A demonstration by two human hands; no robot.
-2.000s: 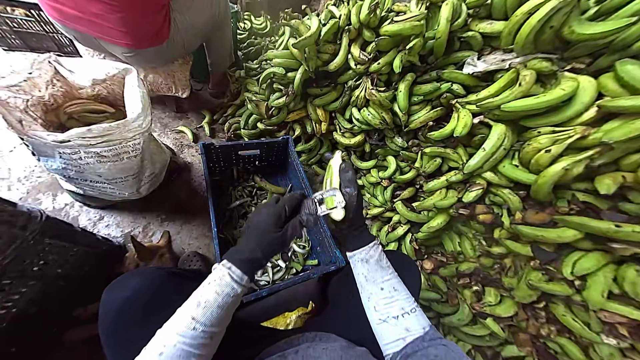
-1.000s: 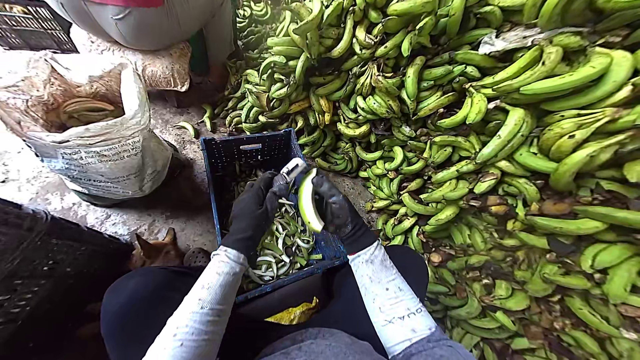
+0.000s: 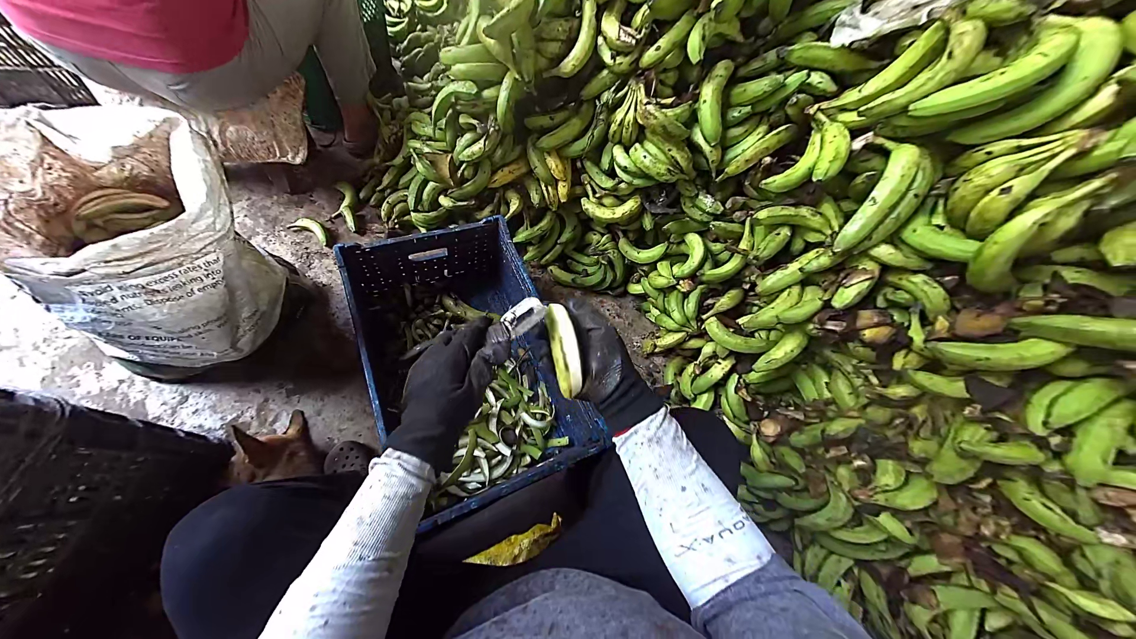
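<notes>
In a black glove, my left hand (image 3: pixel 453 386) grips a peeler (image 3: pixel 524 315) with a pale, shiny head. Close to that head stands a partly peeled green plantain (image 3: pixel 564 351), roughly upright, its pale flesh showing. My right hand (image 3: pixel 603 359), gloved too, holds the plantain from the right side. Both hands are over a blue plastic crate (image 3: pixel 524 484) between my legs. Strips of green peel (image 3: pixel 506 426) lie in the crate; its darker far part is hard to make out.
Green plantains (image 3: pixel 781 266) are heaped ahead and to the right. A white woven sack (image 3: pixel 177 293) with plantains inside stands at left, near a seated person (image 3: pixel 266 53). A dog's head (image 3: pixel 280 453) shows beside a dark crate (image 3: pixel 89 497). A yellow piece (image 3: pixel 517 543) lies by my lap.
The peeler and plantain were together further right two seconds ago. A second ago the peeler was at the plantain's upper end; now it is just left of it. More pale flesh shows than two seconds ago.
</notes>
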